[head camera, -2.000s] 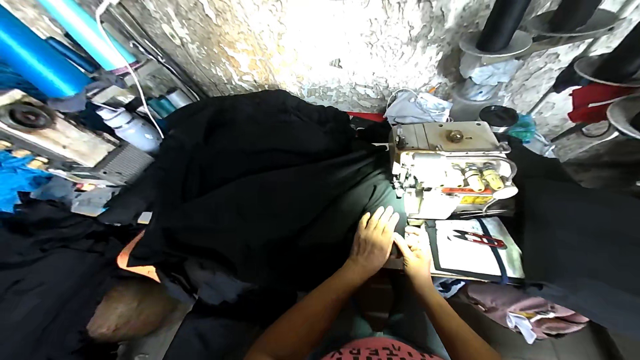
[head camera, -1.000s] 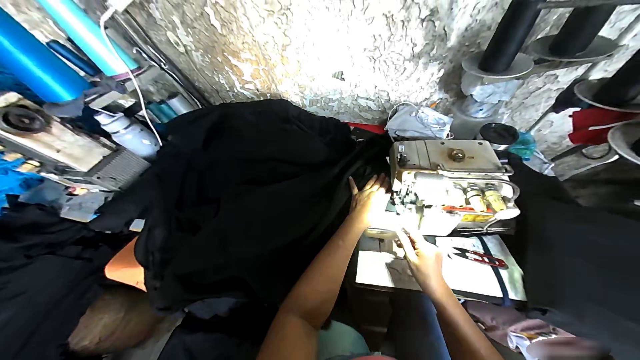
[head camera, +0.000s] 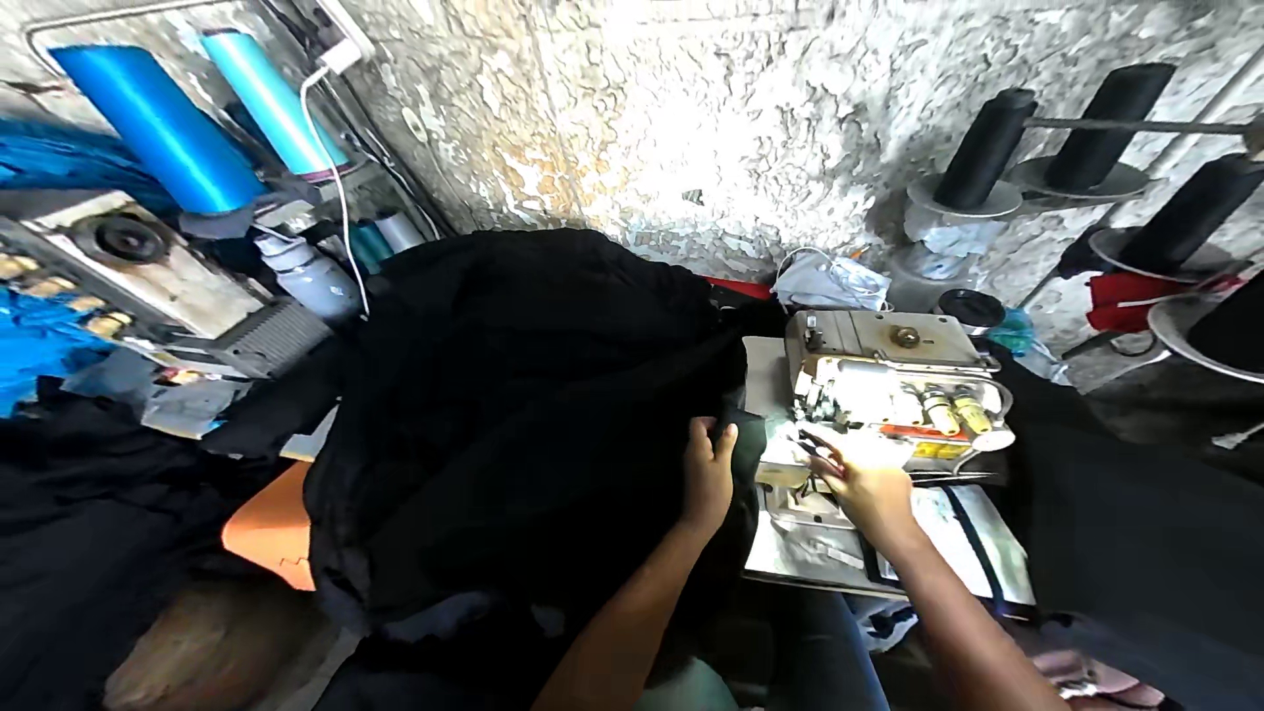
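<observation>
A large pile of black fabric (head camera: 533, 395) covers the left of the work table. My left hand (head camera: 711, 472) grips its right edge between thumb and fingers, just left of the overlock sewing machine (head camera: 894, 370). My right hand (head camera: 869, 484) is at the machine's needle area, closed around small thread snips (head camera: 822, 446) whose tips point left toward the presser foot; part of them is hidden by the fingers. Below the hand, a lower part of the machine shows beside the pale table plate (head camera: 805, 553).
Black thread cones (head camera: 987, 148) stand on a rack at the right. Another sewing machine (head camera: 148, 267), blue (head camera: 158, 128) and turquoise thread cones (head camera: 272, 99) and a grey bottle (head camera: 308, 276) are at the left. Black cloth (head camera: 1136, 523) hangs at the right; a rough wall rises behind.
The red-handled snips lay on the table right of my hand; now my right hand holds them at the needle area. My left hand has drawn the fabric leftward, away from the machine.
</observation>
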